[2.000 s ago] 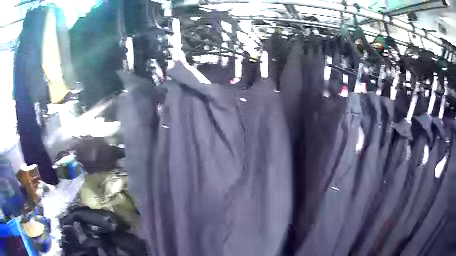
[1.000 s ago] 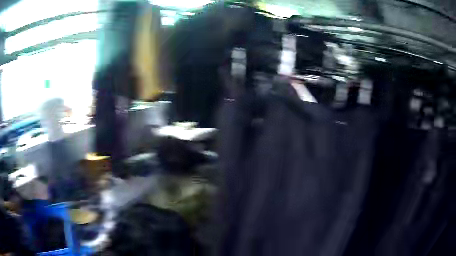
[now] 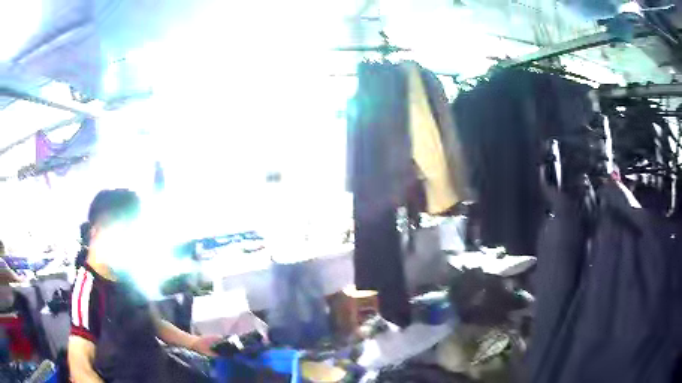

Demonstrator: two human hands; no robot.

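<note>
Neither of my hands is in the picture. Dark trousers (image 3: 621,277) hang at the right, nearest in front of me, cut off by the right and lower edges. Pale clips and a slanted white strip (image 3: 627,193) show at their waistband. More dark garments (image 3: 497,149) hang behind them to the left. A tan garment (image 3: 430,142) hangs among black ones left of these.
A person (image 3: 123,299) in a dark top with striped sleeves is at the left, one arm reaching toward a blue crate (image 3: 284,365). A garment rail (image 3: 553,51) crosses the upper right. A stool (image 3: 351,308), a white table (image 3: 490,262) and heaped cloth stand beyond.
My view has turned left. The hanging trousers have shifted to the right edge, the tan garment is nearer the middle, and the person in the striped-sleeved top now shows at the left.
</note>
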